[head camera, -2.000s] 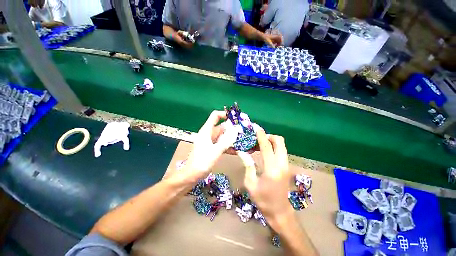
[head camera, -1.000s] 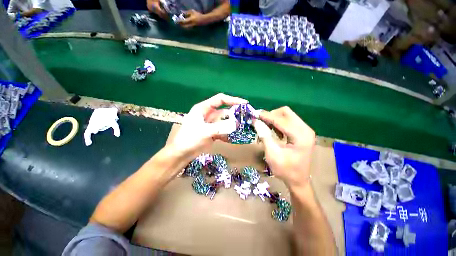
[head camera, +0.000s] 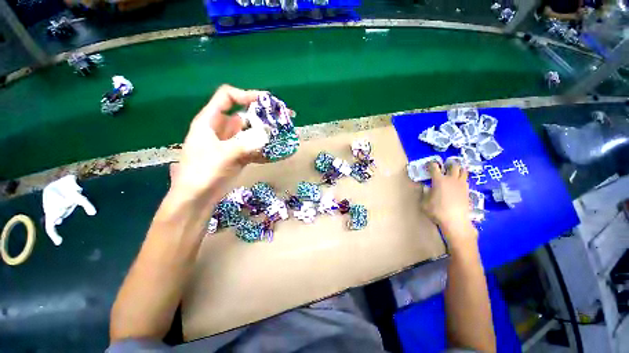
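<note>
My left hand (head camera: 222, 134) holds a wired subassembly (head camera: 278, 132), with its green circuit board at the bottom and dark wires and white plastic above, over the belt's near edge. My right hand (head camera: 448, 196) reaches onto the blue sheet, its fingertips on a clear housing (head camera: 422, 168) at the left of the pile. Whether its fingers grip the housing is hard to tell. More clear housings (head camera: 470, 131) lie behind it. Several wired subassemblies (head camera: 258, 207) lie on the tan cardboard (head camera: 310, 265) between my arms.
A green belt (head camera: 200, 72) runs across behind, with a wired unit (head camera: 116, 95) on it. A tape ring (head camera: 29, 240) and a white glove (head camera: 63, 203) lie at left. A blue tray (head camera: 234, 26) with pale parts stands beyond the belt. My grey-clothed lap is below.
My right hand has left the subassembly and moved right to the clear housings. My left hand still holds the subassembly. The view has turned right and downward.
</note>
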